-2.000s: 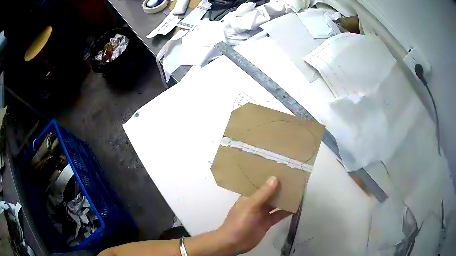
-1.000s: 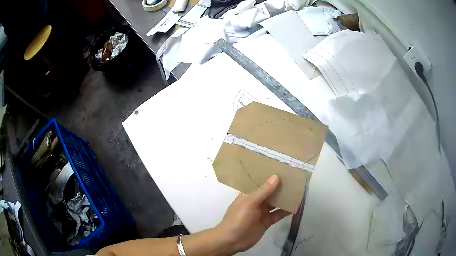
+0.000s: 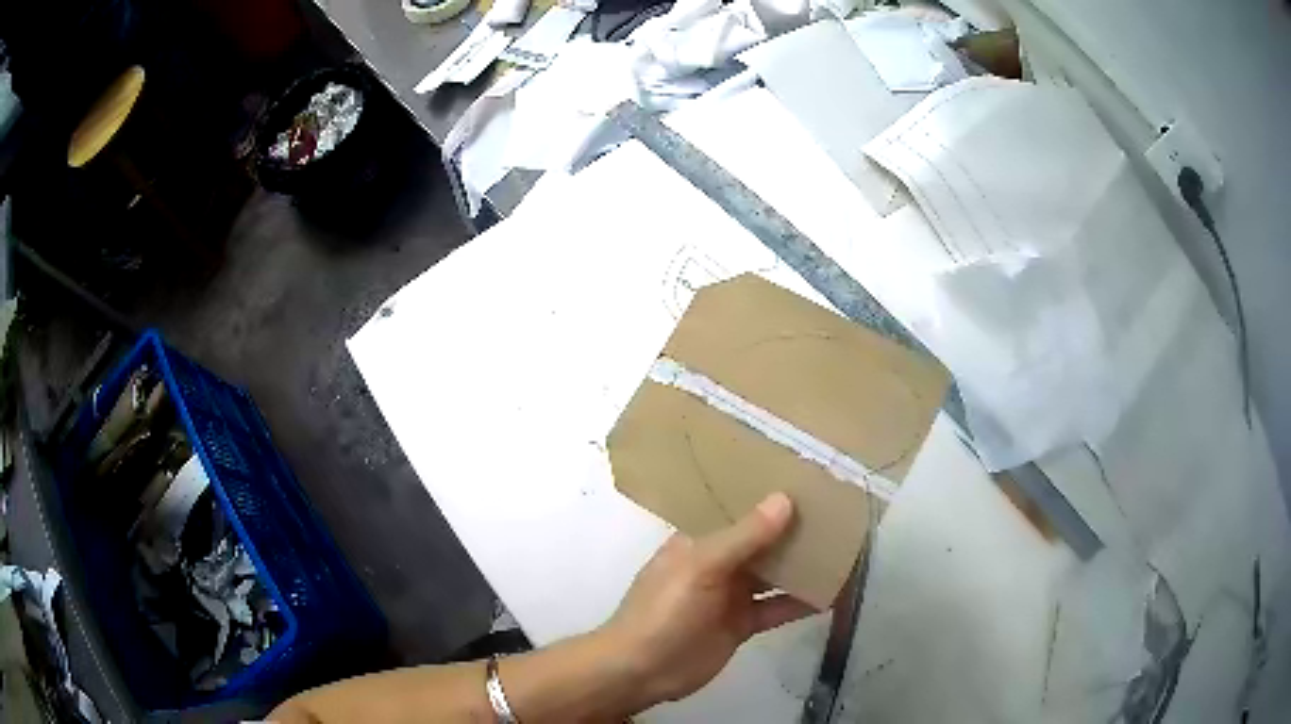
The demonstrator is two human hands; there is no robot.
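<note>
A brown card with clipped corners and faint curved lines is in front of me over the white table sheet. A ragged white tape strip crosses it. My left hand reaches in from the lower left and grips the card's lower edge, thumb on top, fingers hidden beneath. A long, narrow dark-and-grey strip shows below the card; its upper end is hidden and I cannot tell what it is. My right hand is not in view.
A steel rule runs diagonally behind the card on the white sheet. White papers lie beyond it. A blue crate and black bin of scraps stand at left. A socket with a plug is at right.
The card has turned slightly clockwise and its right corner has shifted right and down. My left hand keeps its grip and has hardly moved.
</note>
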